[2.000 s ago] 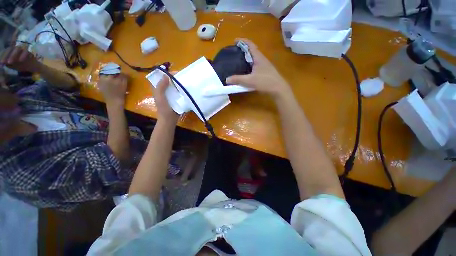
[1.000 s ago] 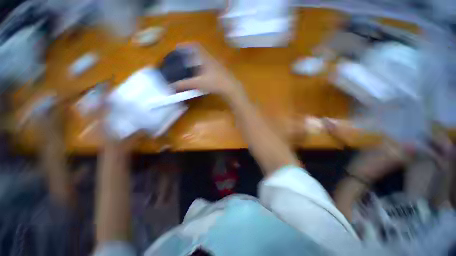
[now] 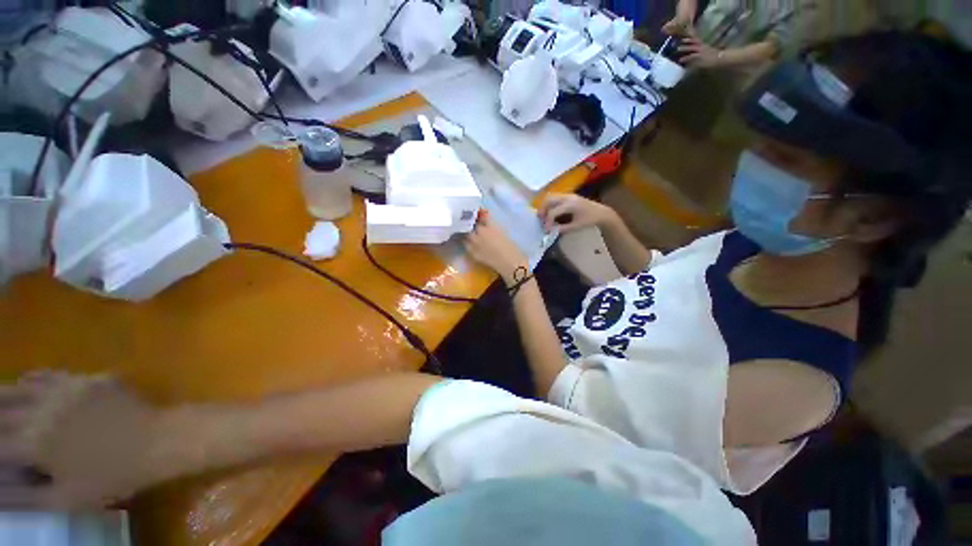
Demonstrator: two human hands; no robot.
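My right hand [image 3: 80, 437] is blurred and partly cut off at the left edge; my right arm reaches to it across the lower left. What its fingers touch cannot be told. A white edge [image 3: 64, 527], perhaps the camera's white body, shows just below the hand at the bottom left. Something dark shows beside the hand, too blurred to name. My left hand is out of the picture.
A white security camera [image 3: 139, 226] with a black cable lies on the orange bench [image 3: 288, 309]. Beyond are a cotton wad [image 3: 322, 240], a solvent bottle [image 3: 324, 176] and a neighbour's camera [image 3: 430, 192]. A masked person [image 3: 682, 331] sits at the right. More cameras stand behind.
The view has swung to the right. My left hand and most of the camera held earlier have left the picture; my right hand now shows at the left edge.
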